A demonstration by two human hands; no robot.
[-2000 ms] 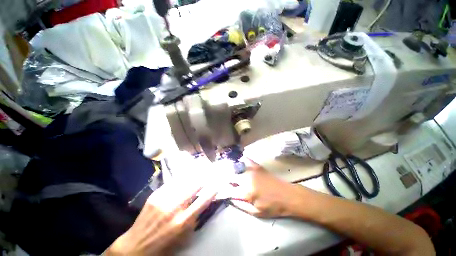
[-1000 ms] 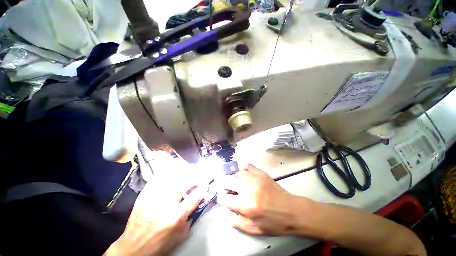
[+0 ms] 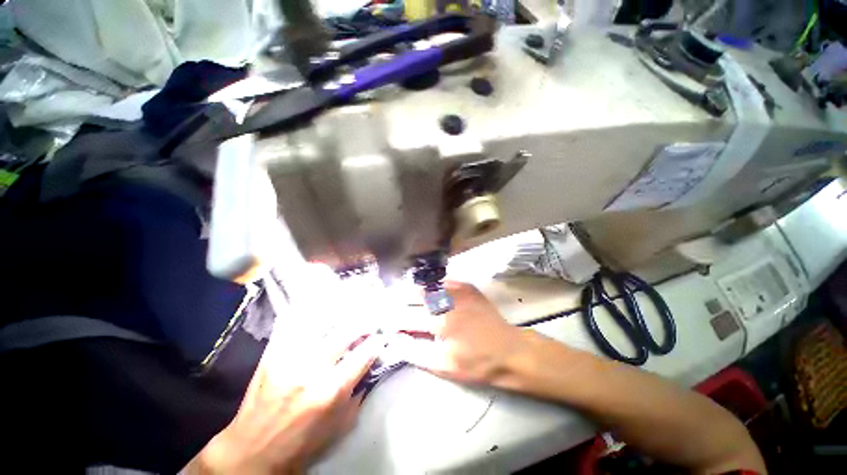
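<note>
A cream sewing machine head (image 3: 371,186) stands over both hands. My left hand (image 3: 302,390) lies flat left of the needle area, fingers on a small dark piece of cloth (image 3: 376,371). My right hand (image 3: 474,339) is right of the needle, its fingertips at the same cloth. Bright glare hides the needle and most of the fingertips. A small dark block (image 3: 438,299) sits by the presser foot, beside my right hand. Large dark navy cloth (image 3: 121,250) is heaped at the left.
Black-handled shears (image 3: 631,320) lie under the machine arm, beside crumpled white scraps (image 3: 548,255). A long purple-and-black tool (image 3: 390,74) rests on the machine head. White cloth (image 3: 102,37) is heaped at the back left. Part of a red basket (image 3: 734,394) shows at the lower right.
The view has moved closer to the machine since the oldest frame. Both hands stay by the needle; my right hand's fingers now sit closer behind the dark block.
</note>
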